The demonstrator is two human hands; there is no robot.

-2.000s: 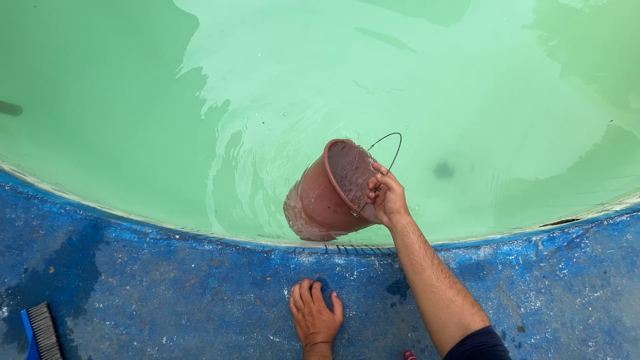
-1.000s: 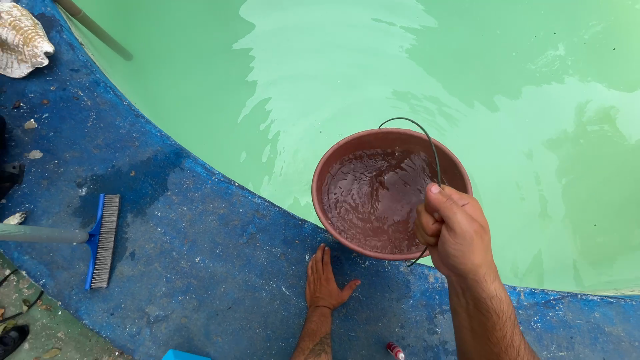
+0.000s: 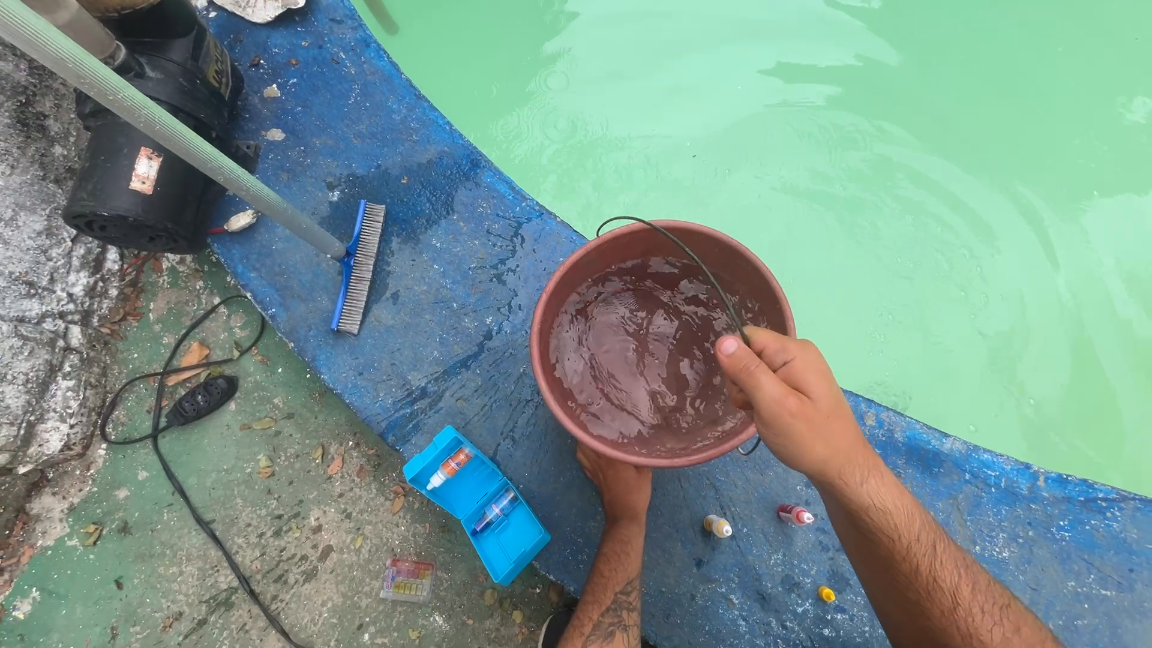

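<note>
A reddish-brown plastic bucket (image 3: 661, 346) with water in it is held over the blue pool edge (image 3: 432, 270). My right hand (image 3: 792, 391) grips its thin wire handle (image 3: 697, 261) at the bucket's right side. My left hand (image 3: 616, 481) is at the bucket's near side, its fingers partly hidden beneath the bucket, so its hold cannot be made out. Below on the blue edge are a white-capped small bottle (image 3: 717, 526), a red small bottle (image 3: 796, 514) and a yellow cap (image 3: 826, 594). An open light-blue plastic case (image 3: 508, 549) with two small bottles lies to the left.
A blue pool brush (image 3: 358, 267) on a long pole lies across the edge. A black pump motor (image 3: 148, 171) stands at upper left, near a power cord with a socket block (image 3: 202, 400). A clear test block (image 3: 408, 580) lies on the green floor. Greenish pool water (image 3: 900, 225) fills the right.
The bucket, tilted in the pool water two seconds ago, has been lifted out upright and brought over the edge. My left hand has moved from the blue edge to the bucket. The view has swung left.
</note>
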